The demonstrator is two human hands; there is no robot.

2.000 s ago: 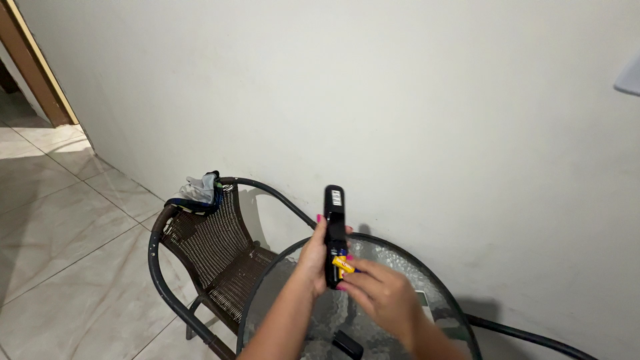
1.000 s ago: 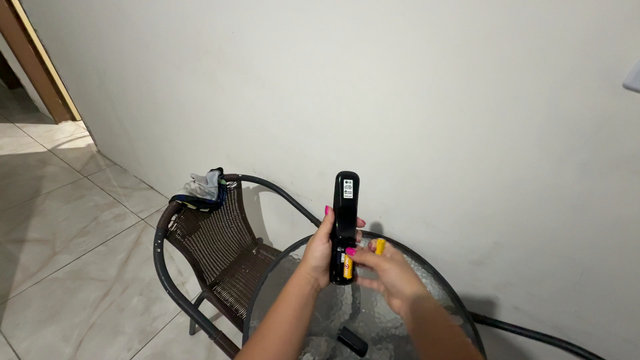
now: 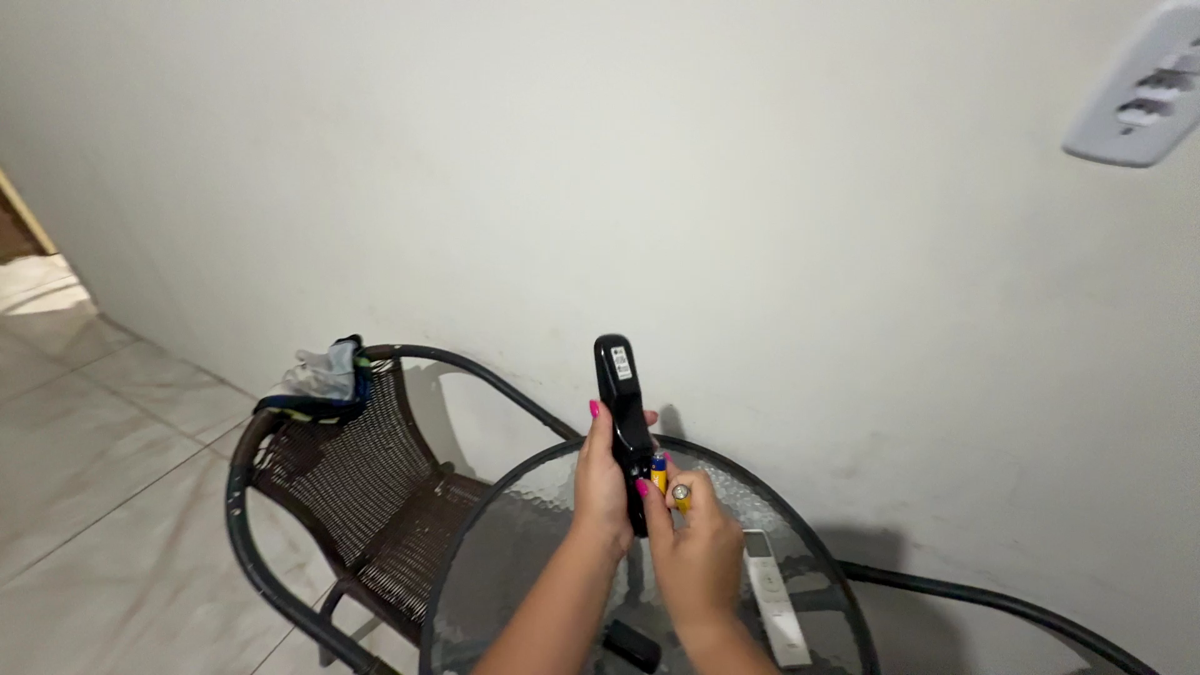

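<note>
My left hand [image 3: 602, 483] grips a black remote control [image 3: 622, 394], back side up, over a round glass table. A label with writing sits near its top end. My right hand [image 3: 694, 553] holds two yellow and blue batteries beside the lower part of the remote. One battery [image 3: 659, 472] is between thumb and fingertip at the remote's edge; the other battery [image 3: 682, 498] is tucked among the fingers, its end facing the camera. The lower back of the remote is partly hidden by my fingers. A small black cover [image 3: 632, 646] lies on the glass below my hands.
A white remote control [image 3: 776, 600] lies on the glass table [image 3: 511, 562], right of my right hand. A woven chair [image 3: 347, 487] with cloth [image 3: 323, 380] on its back stands at left. Behind is a wall with an outlet plate [image 3: 1139, 94]. Another dark tube frame [image 3: 984, 592] runs at right.
The battery that was against the lower back of the remote is now at its right edge in my right fingers. The view has shifted, and the white remote shows more fully.
</note>
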